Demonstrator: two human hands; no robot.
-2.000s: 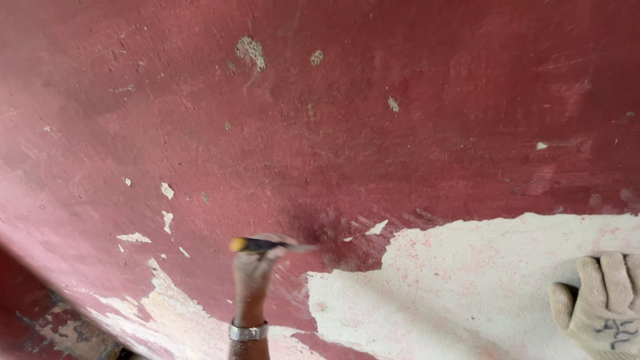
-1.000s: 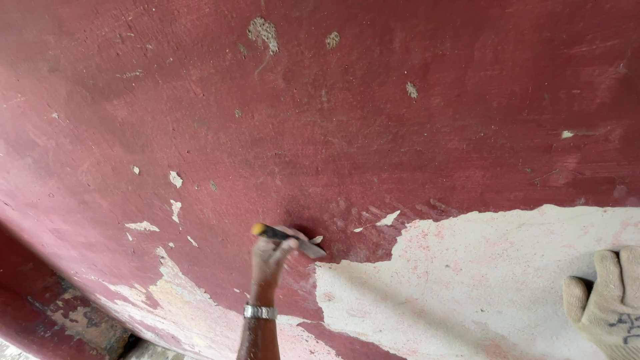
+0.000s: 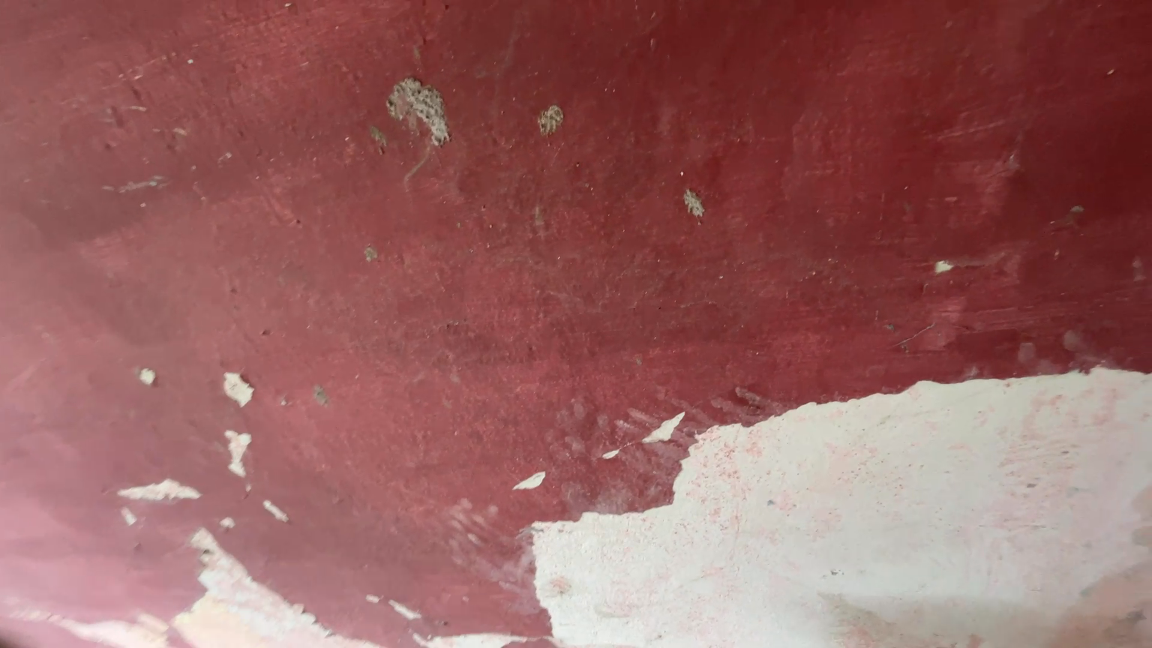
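Note:
Neither my left hand nor my right hand shows in the head view now, and the scraper is out of sight too. A wall with worn red paint (image 3: 504, 297) fills the view. At the lower right a broad bare patch of pale plaster (image 3: 810, 513) has a ragged upper edge. Left of that edge lie small pale chips in the paint, among them a narrow one (image 3: 531, 481) and a larger pointed one (image 3: 665, 427). Faint scuff marks surround them.
Another peeled pale area (image 3: 243, 603) runs along the lower left, with small bare spots (image 3: 238, 389) above it. Higher up, the wall has rough grey pits (image 3: 420, 110), (image 3: 551, 120) where the surface is broken.
The bare hand with the scraper and the gloved hand at the right have both left the view. The narrow pale chip left of the patch's edge is now uncovered.

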